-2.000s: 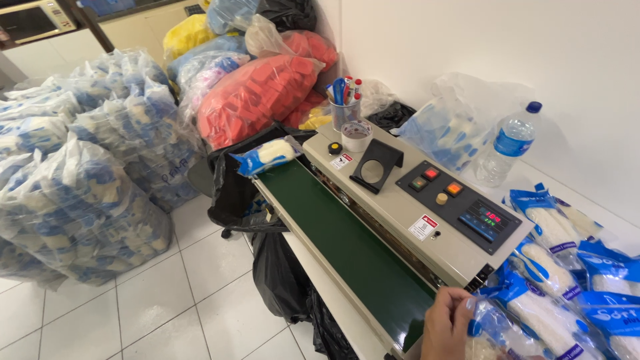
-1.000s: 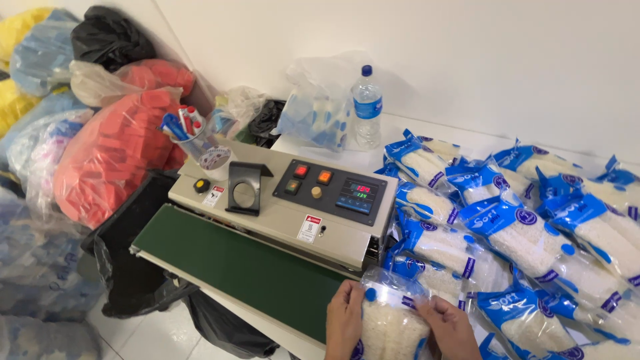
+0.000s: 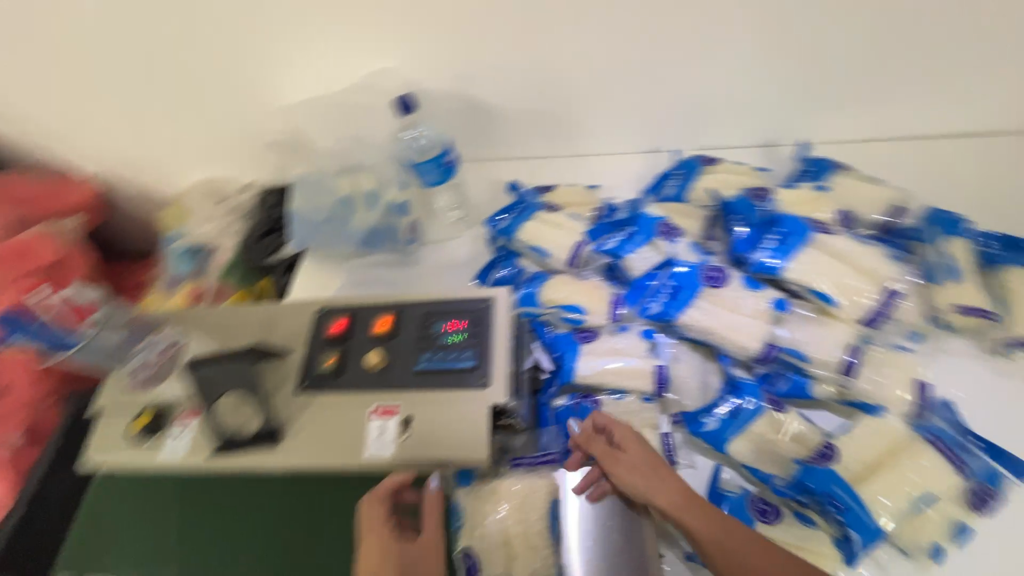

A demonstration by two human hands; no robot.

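A clear plastic packet with off-white contents [image 3: 508, 524] lies at the right end of the green conveyor belt [image 3: 208, 524] of a band sealing machine [image 3: 296, 432]. My left hand [image 3: 400, 524] is at the packet's left edge, thumb against or just beside it; blur hides whether it grips. My right hand [image 3: 612, 464] hovers right of the packet, above a shiny metal plate [image 3: 600, 524], fingers apart and holding nothing visible. Close to its fingertips is the pile of blue-and-clear packets [image 3: 704, 312]. The machine's control panel [image 3: 396, 344] shows lit red and orange buttons and a digital display.
A water bottle [image 3: 436, 164] stands behind the machine beside a clear bag of packets [image 3: 348, 208]. A black phone-style stand [image 3: 236, 400] and a cup with pens [image 3: 104, 336] sit on the machine. Red bags [image 3: 48, 264] are at the far left, the white wall behind.
My right hand has let go of the packet and moved off toward the pile; a second ago both hands held the packet at the belt's end. The view has swung right.
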